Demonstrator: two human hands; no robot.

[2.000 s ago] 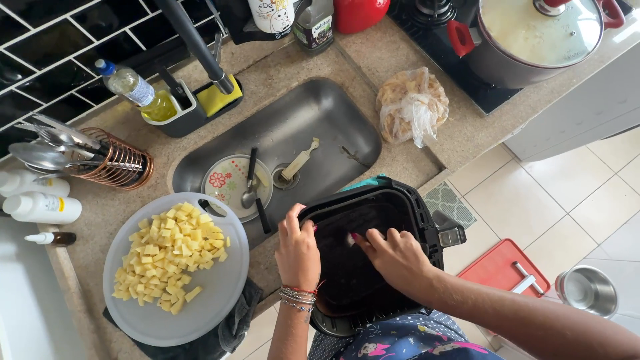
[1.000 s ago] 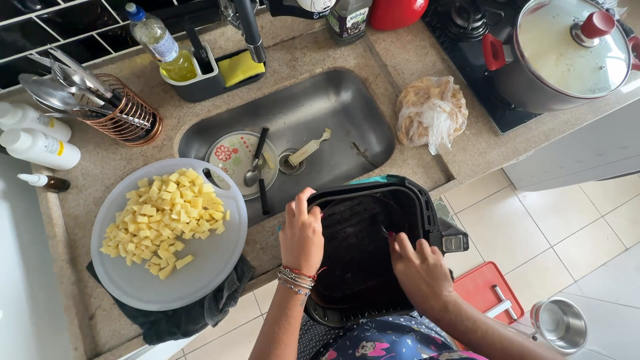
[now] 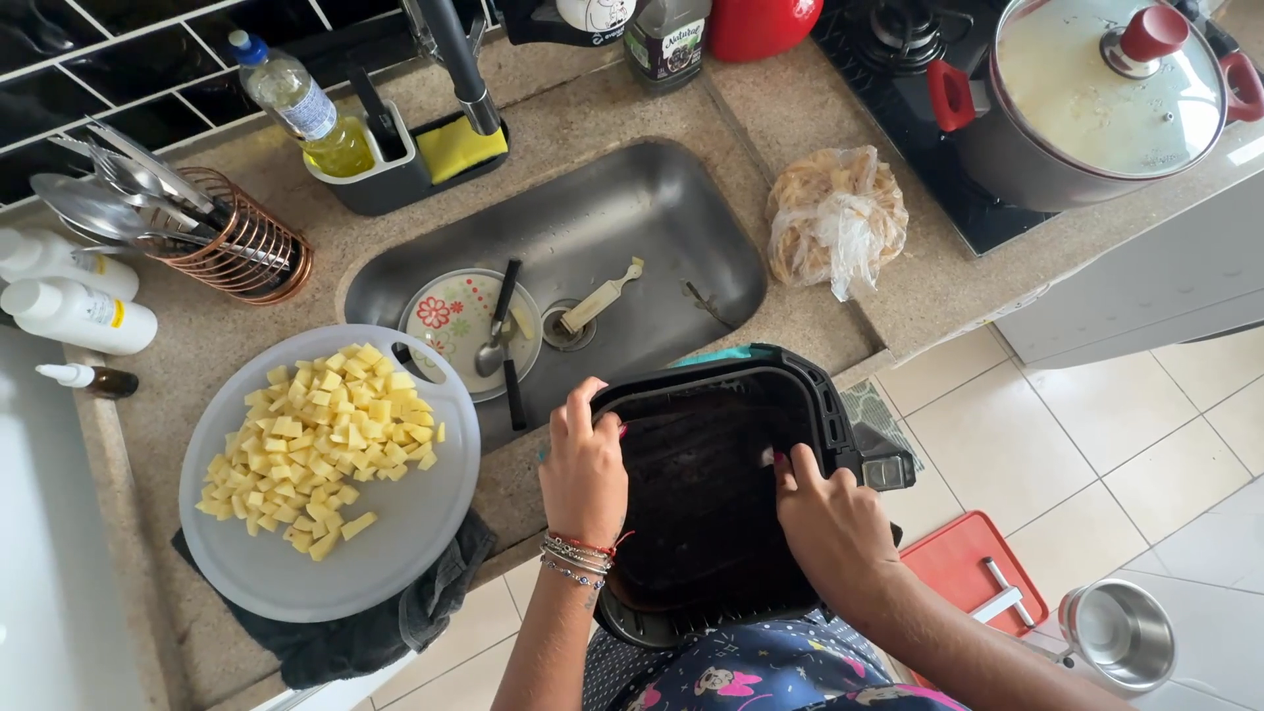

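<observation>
A black air fryer basket (image 3: 706,513) is tilted against the counter's front edge, its dark inside facing up. My left hand (image 3: 585,472) grips its left rim, thumb inside. My right hand (image 3: 834,518) reaches over the inner right side, fingertips pinched near a small pale spot; whether they hold something is unclear. A strip of turquoise (image 3: 726,355) shows behind the far rim. To the left, a round whitish cutting board (image 3: 222,568) bears diced potatoes (image 3: 316,444) and rests partly on a dark cloth (image 3: 434,602).
The steel sink (image 3: 652,227) holds a flowered plate (image 3: 444,316), dark-handled cutlery and a pale peeler (image 3: 602,296). Around it stand a wire cutlery holder (image 3: 237,247), a soap bottle (image 3: 306,109) and a plastic bag (image 3: 839,217). A lidded pot (image 3: 1076,128) is on the cooktop.
My right hand has shifted along the inside of the basket, while my left stays on its rim. The view has moved somewhat.
</observation>
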